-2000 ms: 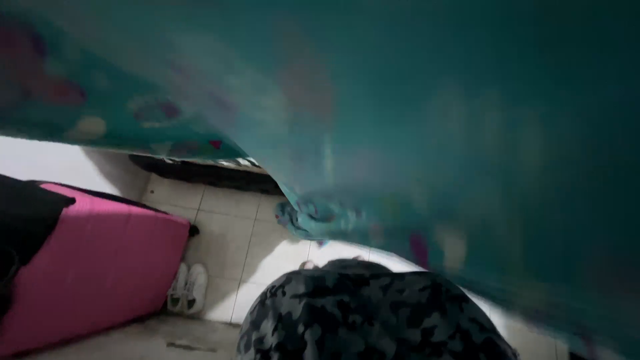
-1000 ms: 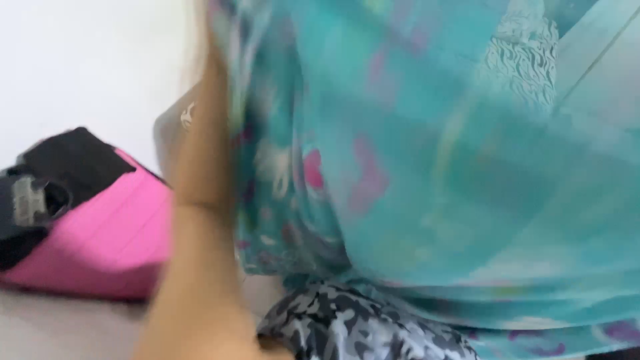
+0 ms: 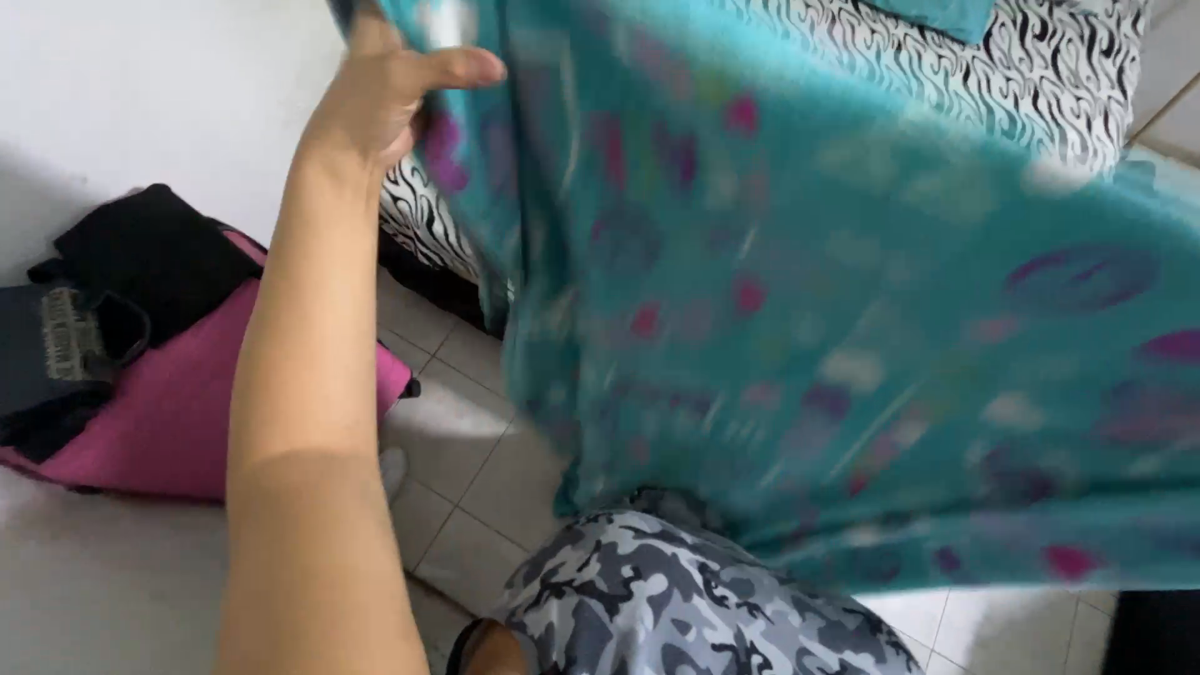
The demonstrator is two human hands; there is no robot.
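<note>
A large teal printed fabric sheet [image 3: 797, 309] with pink and purple figures spreads from the upper middle to the right edge, blurred by motion. At the upper left, my left hand [image 3: 389, 98] grips a gathered edge of it, thumb pointing right. My right hand is out of view. Behind the sheet lies a mattress with a black-and-white wavy pattern [image 3: 1050, 84], and a piece of teal fabric [image 3: 937, 14] rests on it near the top edge.
A pink suitcase [image 3: 169, 412] stands at the left with black clothing [image 3: 155, 258] and a dark grey garment [image 3: 42, 347] on top. Light floor tiles [image 3: 469, 450] show below the bed. Part of a white shoe [image 3: 394, 469] is beside my forearm. Grey camouflage clothing covers my body.
The sheet, which hid most of the view two seconds ago, has shifted so that the patterned mattress shows more. My left forearm, blurred one second ago, now shows with its hand on the sheet.
</note>
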